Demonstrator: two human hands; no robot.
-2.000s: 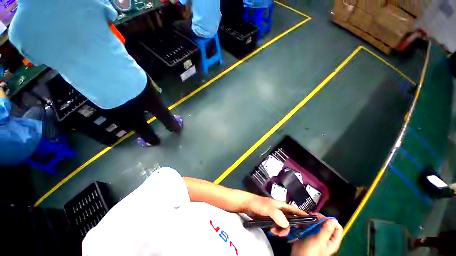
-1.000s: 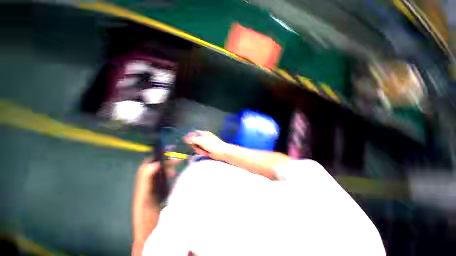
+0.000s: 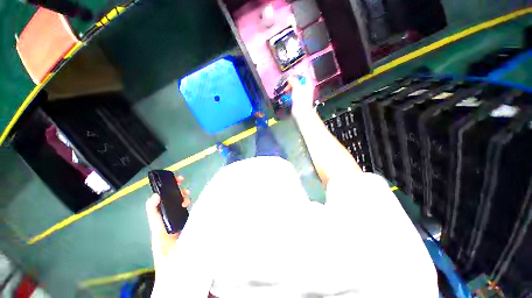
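My left hand (image 3: 154, 210) holds a black smartphone (image 3: 169, 201) upright at the lower left, its dark face up. My right arm reaches away from me, and my right hand (image 3: 300, 92) is over a pink surface in a crate (image 3: 256, 35). Its fingers are at a small dark and blue item (image 3: 283, 93); the exact grip is blurred. A square dark-framed piece with a silvery middle (image 3: 287, 49) lies just beyond. Dark square pieces (image 3: 315, 38) lie in a row to its right.
A blue stool (image 3: 216, 96) stands ahead. A black crate (image 3: 96, 152) with maroon and white contents is at left, under the bench edge with an orange mat (image 3: 46, 43). Tall stacked black trays (image 3: 443, 151) stand close on the right. Yellow lines (image 3: 274, 122) cross the floor.
The view has swung round to the stool and pink-lined crate. My hands, close together before, are now apart: left with the phone low, right stretched out over the crate.
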